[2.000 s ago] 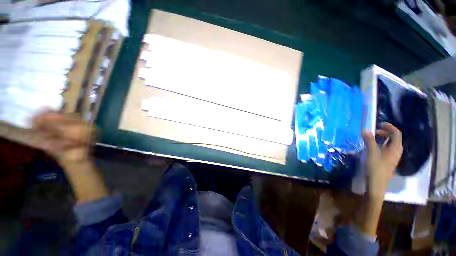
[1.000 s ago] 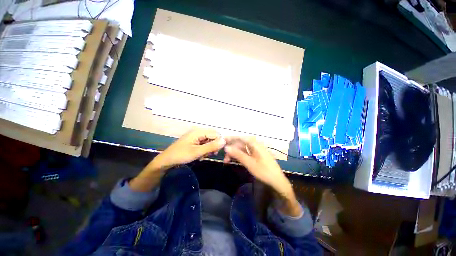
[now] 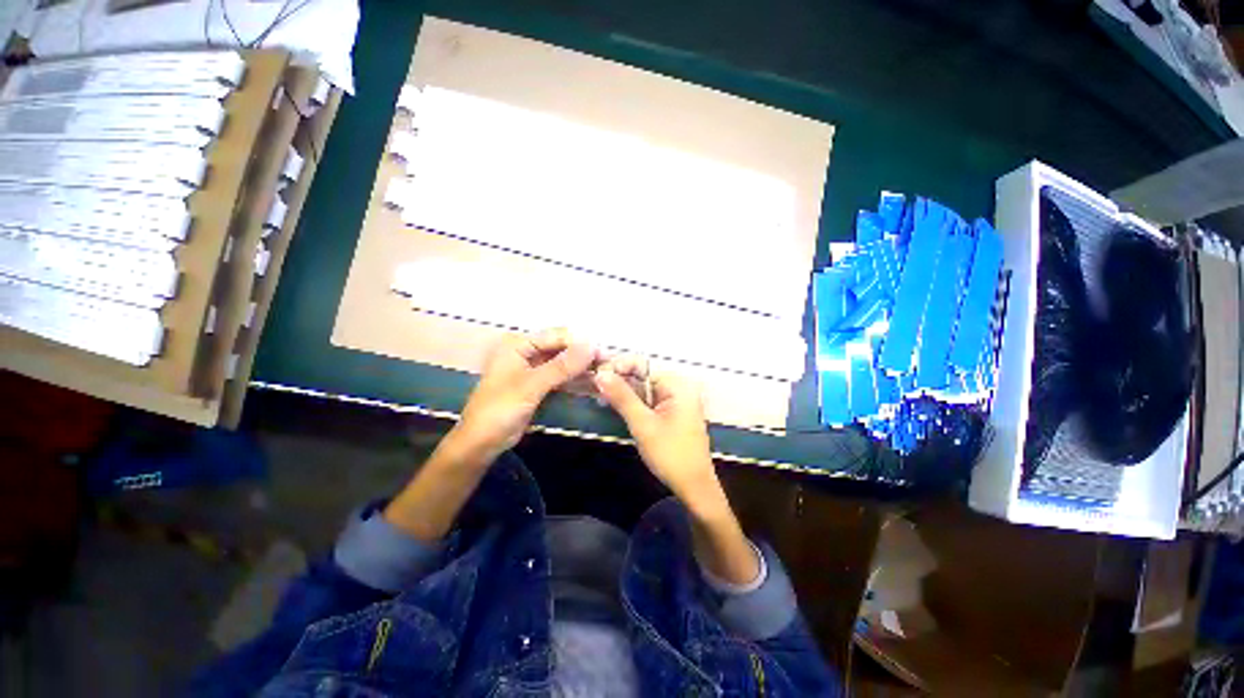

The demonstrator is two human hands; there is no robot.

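Several long white strips (image 3: pixel 587 205) lie side by side on a tan cardboard sheet (image 3: pixel 375 293), with thin dark lines between some of them. My left hand (image 3: pixel 525 389) and my right hand (image 3: pixel 655 416) meet over the sheet's near edge, fingertips nearly touching. The thumbs and fingers of both are pinched together. Whatever is between the fingertips is too small to make out, so I cannot tell if they hold a thin lead. A pile of blue strips (image 3: pixel 928 293) lies right of the sheet.
Stacked cardboard layers with white strips (image 3: pixel 89 205) stand at the left. At the right, a white tray (image 3: pixel 1010 341) holds a glossy black bundle (image 3: pixel 1126 341). An open brown carton (image 3: pixel 975 600) is below the bench at the lower right. The dark green bench top (image 3: pixel 914 137) extends behind.
My right hand has come from the black bundle and my left hand from the left stack to meet in front of me. Since one second ago both have shifted slightly up and left.
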